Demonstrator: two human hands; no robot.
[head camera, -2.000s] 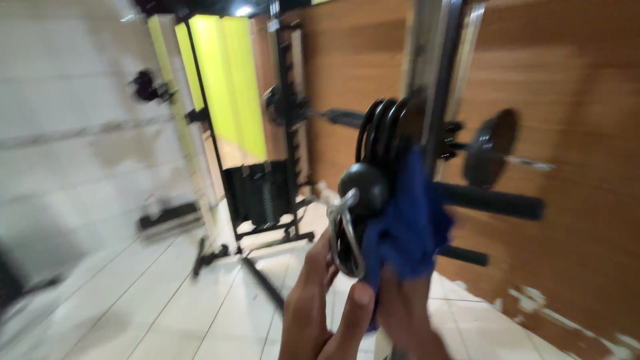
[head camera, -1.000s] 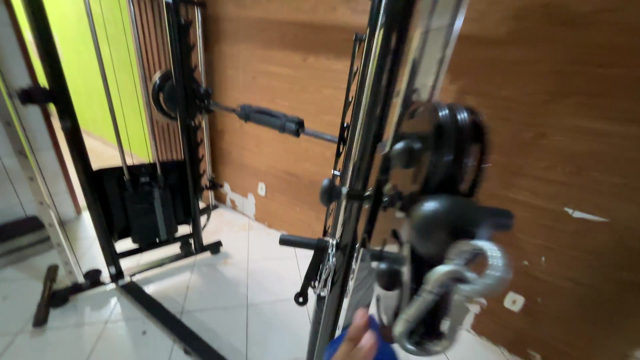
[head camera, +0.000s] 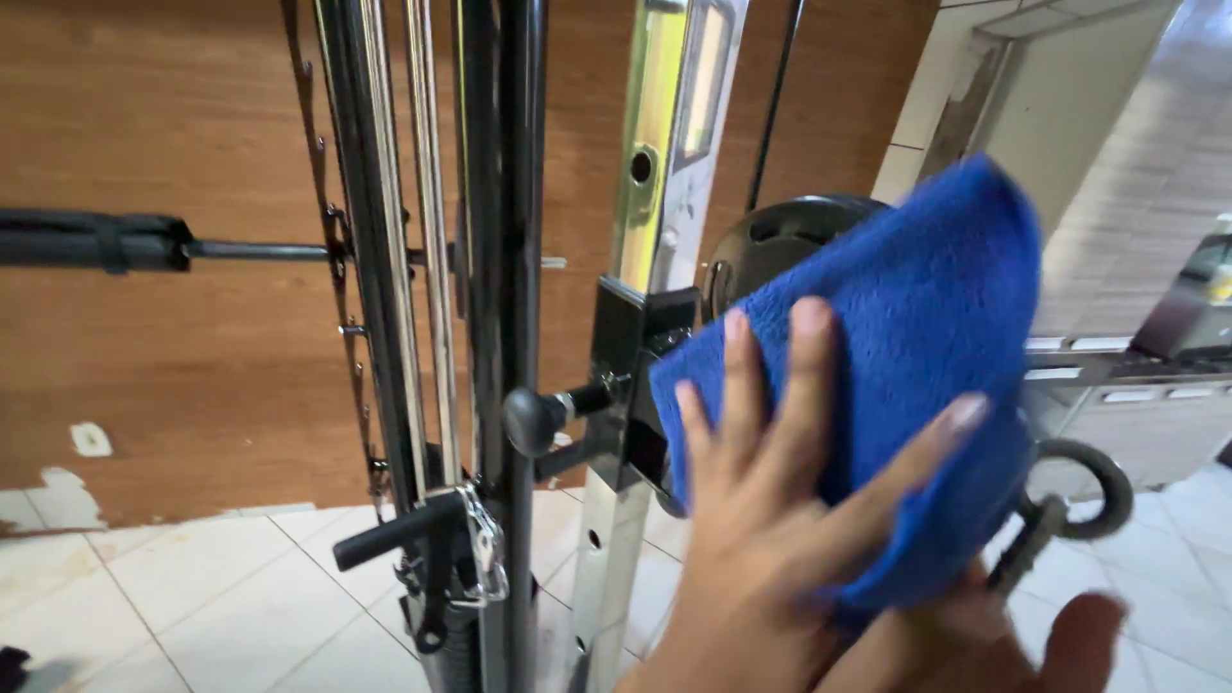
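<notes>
A blue cloth (head camera: 924, 337) covers most of a black pulley assembly on the chrome upright of a cable machine. My left hand (head camera: 770, 510) lies over the near side of the cloth, fingers spread and pressed into it. Under its lower edge is my right hand (head camera: 943, 645), partly hidden, with the thumb out to the right; its fingers cannot be seen clearly. A metal carabiner (head camera: 1030, 544) with a ring (head camera: 1107, 481) sticks out at the cloth's lower right. To the left of the cloth is a black knob (head camera: 534, 422) on the sliding bracket (head camera: 616, 375).
Black posts and guide rods (head camera: 500, 241) stand left of the chrome upright (head camera: 650, 173). A padded barbell (head camera: 96, 241) reaches in from the left. A black weight plate (head camera: 770, 241) is behind the cloth. A short black handle (head camera: 399, 529) juts out low, beside a hanging chain (head camera: 486, 549).
The view has swung right. The blue cloth, low and mostly out of sight one second ago, now covers the pulley, which was bare then. My left hand is now on the cloth.
</notes>
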